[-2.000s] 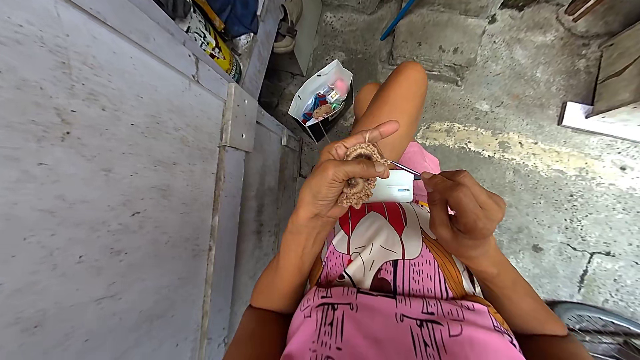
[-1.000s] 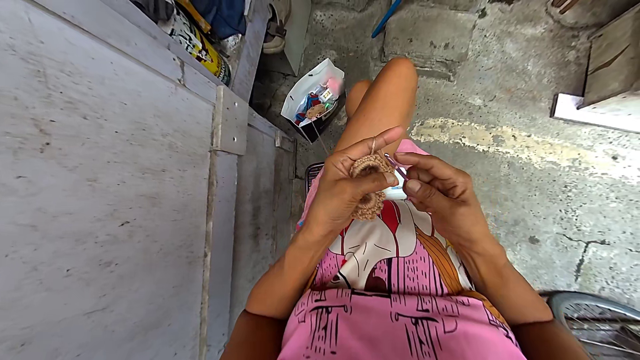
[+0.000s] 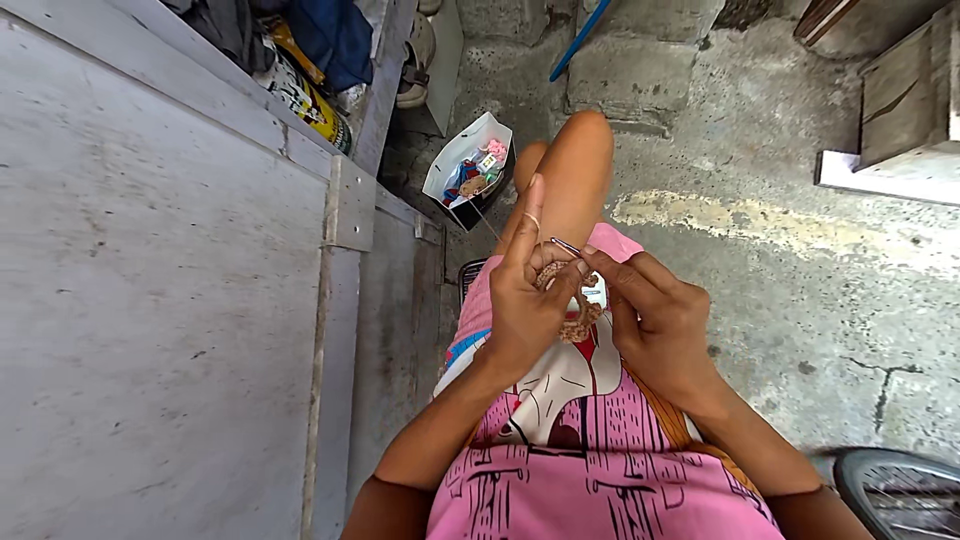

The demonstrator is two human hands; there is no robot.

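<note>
A brown ring of crocheted yarn [image 3: 576, 327] with a bumpy edge is pinched by my left hand [image 3: 525, 296], whose index finger points up with a strand of yarn looped round it. My right hand [image 3: 656, 322] grips a thin metal crochet hook [image 3: 564, 246], its tip near the upper side of the ring. From the left hand the yarn [image 3: 486, 220] runs toward an open paper bag [image 3: 466, 148] that holds pink yarn and small items. Behind the ring, a white object [image 3: 594, 291] on the lap is partly hidden.
A grey painted wooden panel [image 3: 165, 300] stands along the left. Shoes [image 3: 415, 64] and a yellow-and-black container [image 3: 319, 112] are at upper left. A blue rod [image 3: 579, 39] lies on the concrete floor [image 3: 780, 300]. A wheel [image 3: 892, 487] is at lower right, a wooden box [image 3: 904, 105] at upper right.
The hook was lower and more to the right of the ring two seconds ago, with my right hand farther from the left. My left index finger now points more upward, and the ring has tilted.
</note>
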